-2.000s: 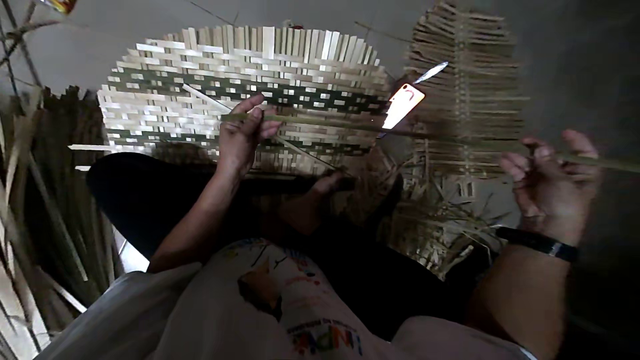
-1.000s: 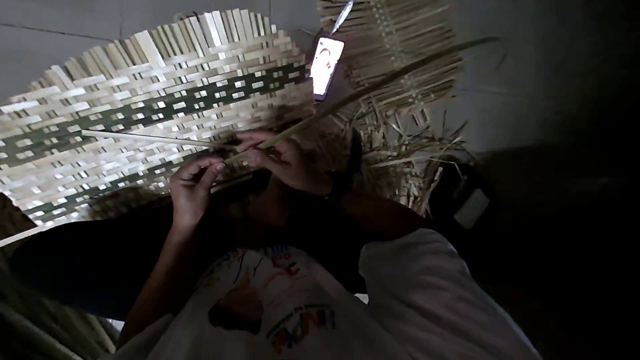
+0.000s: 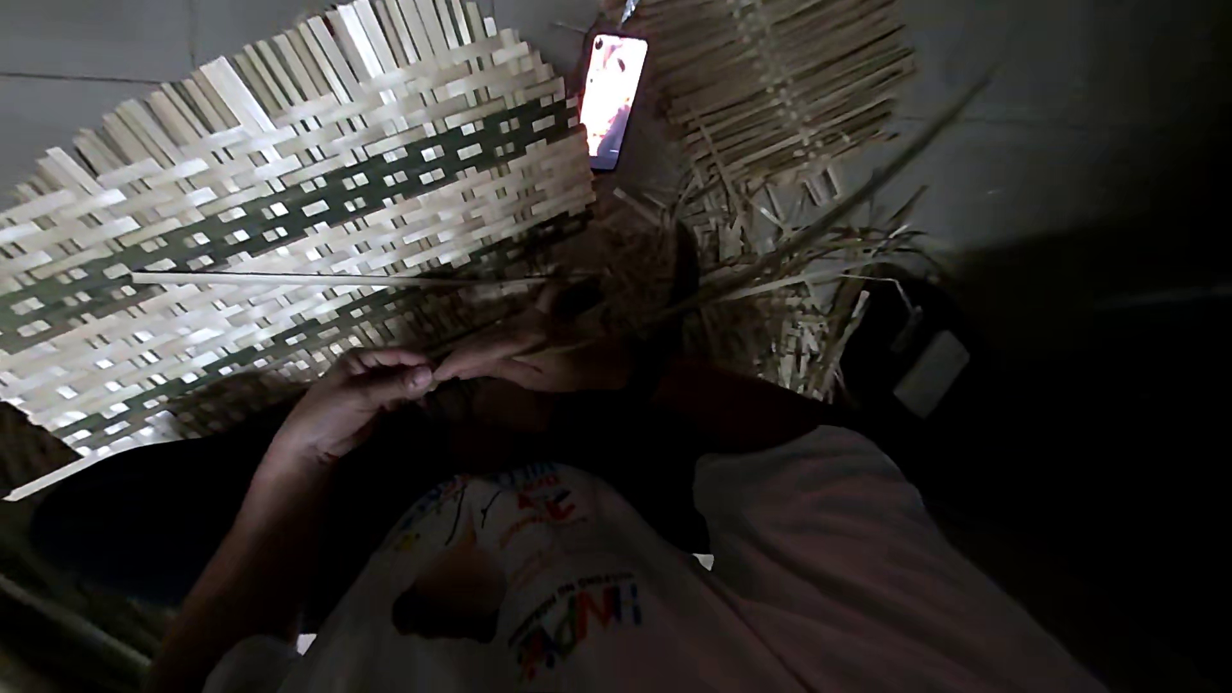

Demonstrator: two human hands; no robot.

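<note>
My left hand (image 3: 361, 395) pinches the near end of a thin plant strip between thumb and fingers, just below a woven mat of pale and dark green strips (image 3: 327, 192). Beside it my right hand (image 3: 529, 351), dim and partly in shadow, meets its fingertips and lies along the strip. The long strip (image 3: 866, 188) runs from the hands up to the right, over a heap of loose strips. A narrow pale strip (image 3: 289, 279) lies across the mat, its right end near my right hand.
A lit phone (image 3: 611, 101) lies at the mat's right edge. Right of it is another strip-work piece (image 3: 780, 77). Loose cut strips (image 3: 789, 327) are heaped by my right forearm, with a dark object bearing a pale patch (image 3: 932, 373) beyond. Long strips (image 3: 67, 616) lie at the lower left.
My right hand, far out to the right two seconds ago, has come in beside my left hand. The view has shifted, with the mat now further left.
</note>
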